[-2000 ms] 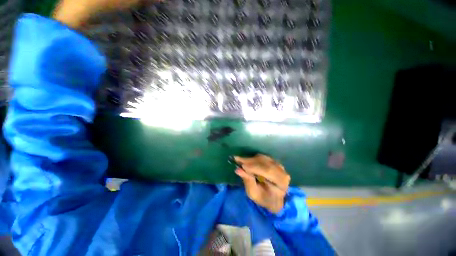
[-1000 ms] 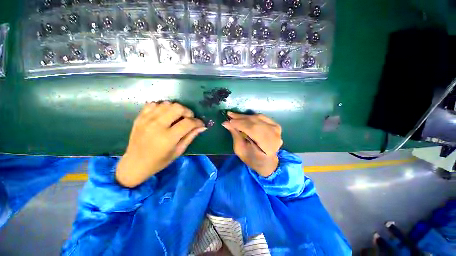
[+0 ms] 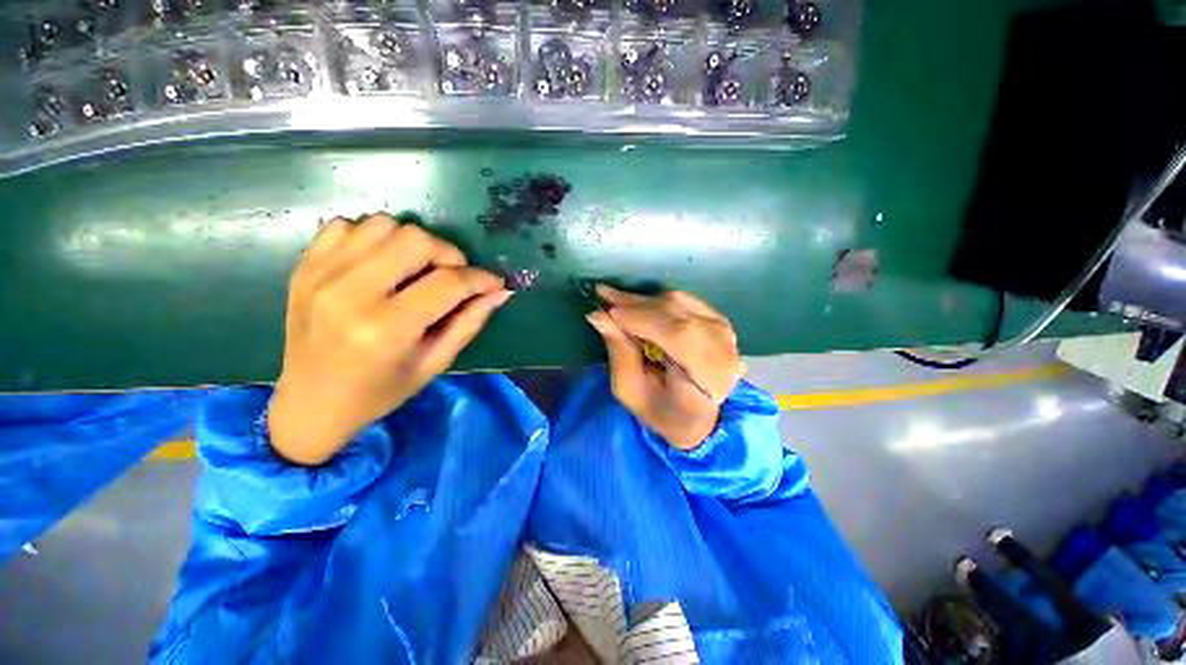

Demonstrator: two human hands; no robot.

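Note:
My left hand pinches a small metal component between thumb and fingertips, just above the green mat. My right hand holds thin tweezers with a yellowish middle. Their dark tip points up and left toward the component, with a small gap between them. Whether the tip holds a ring is too small to tell. A loose heap of small black rings lies on the mat beyond my hands.
A clear plastic tray with pockets of shiny components spans the back. A brownish-grey patch lies at right. A black equipment box and pale cable stand at the right edge. Blue cloth shows at far left.
My left hand has come back from over the tray and now pinches a component near the tweezers. The view has shifted, with tray and black rings higher in the picture.

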